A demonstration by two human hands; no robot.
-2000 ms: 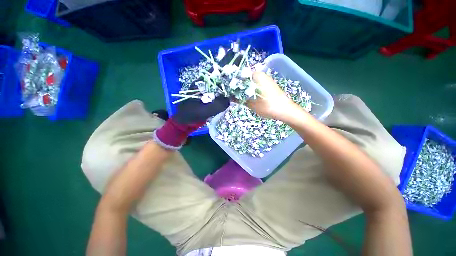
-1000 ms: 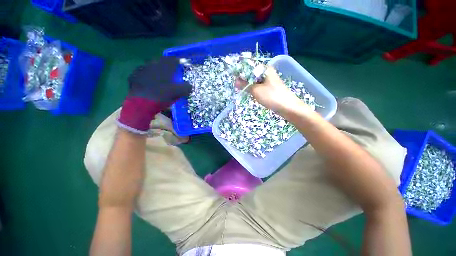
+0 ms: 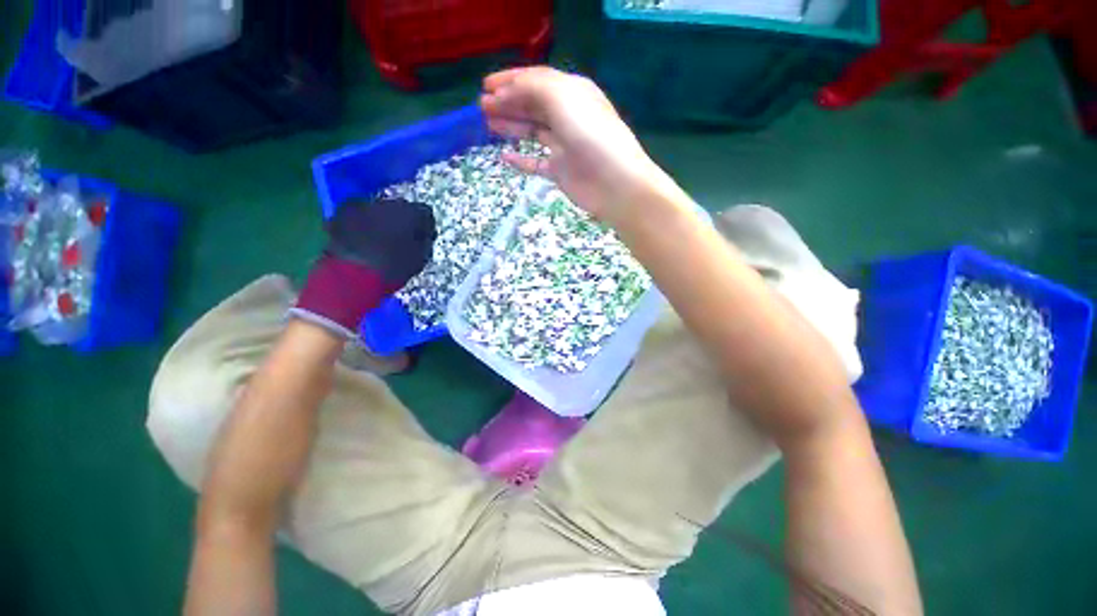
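Observation:
White-and-green small parts [image 3: 553, 301] fill a translucent clear tub [image 3: 563, 391], tilted across a blue crate [image 3: 351, 181] and my right thigh. More of the parts lie heaped in the blue crate. My left hand [image 3: 383, 241], in a dark glove with a maroon cuff, is at the crate's left side; its fingers look bent, and I cannot tell whether it holds anything. My bare right hand [image 3: 559, 130] is raised over the crate's far right part, fingers apart, with nothing seen in it. My right hand and forearm hide the tub's far right side.
Another blue crate of parts [image 3: 989, 361] stands at right. Bagged parts [image 3: 54, 259] lie in a blue crate at left. A black crate [image 3: 259, 78], red stool [image 3: 451, 36] and green crate [image 3: 734, 66] stand ahead. A pink-purple stool [image 3: 526, 439] is between my legs.
The long-stemmed bunch held by both hands at first, then by my right hand, is no longer seen in them. My right hand has moved up and away. The view has shifted.

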